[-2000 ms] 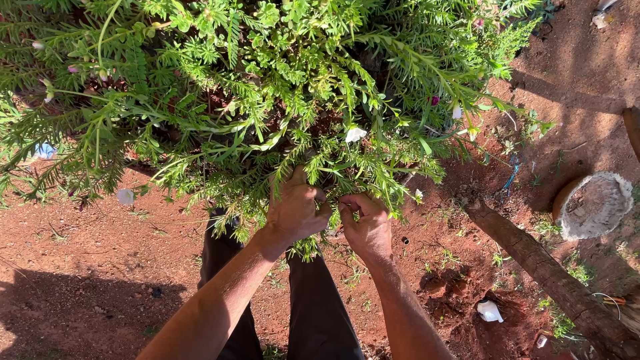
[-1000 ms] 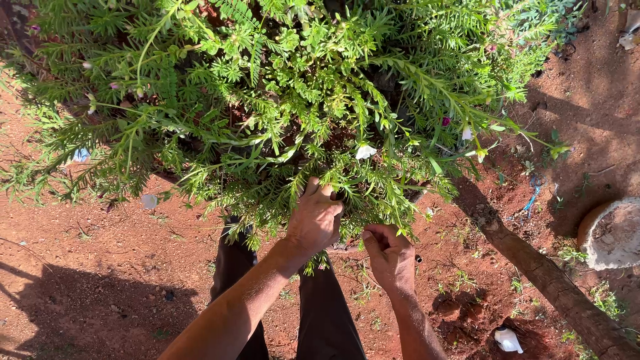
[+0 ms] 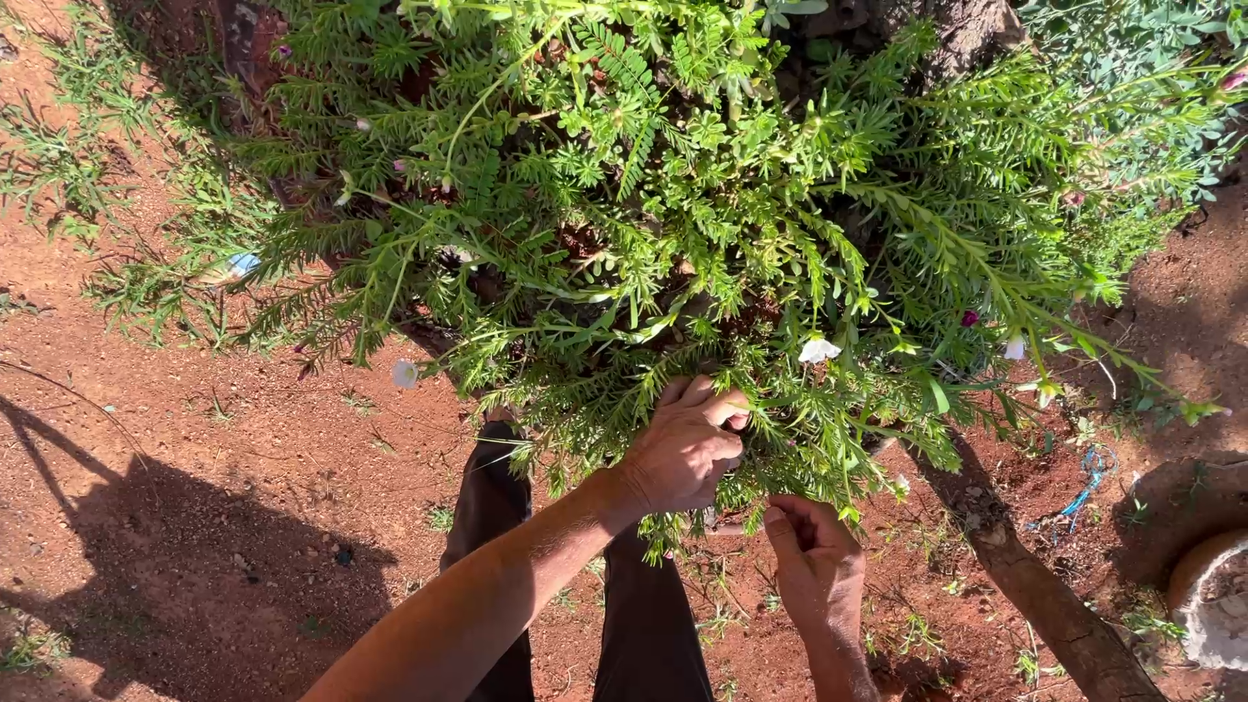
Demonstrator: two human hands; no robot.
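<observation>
A dense green leafy plant (image 3: 682, 224) with narrow leaves spreads over the upper part of the view and bears a white flower (image 3: 819, 350). My left hand (image 3: 687, 448) is at the plant's lower edge, its fingers curled among the stems; whether they grip a stem is hidden by leaves. Just below and to the right, my right hand (image 3: 814, 556) has its thumb and index finger bent close together beside the hanging shoots. What lies between those fingertips is too small to tell.
A wooden branch or trunk (image 3: 1033, 585) slants down at the right. Beyond it are a round, rough-rimmed container (image 3: 1214, 614) and blue string (image 3: 1087, 483) on reddish soil (image 3: 292, 419). My dark-trousered legs (image 3: 643, 624) stand below the plant.
My right hand has come down from the foliage, where it was beside my left hand two seconds ago, to just below the plant's edge. My left hand stays among the stems.
</observation>
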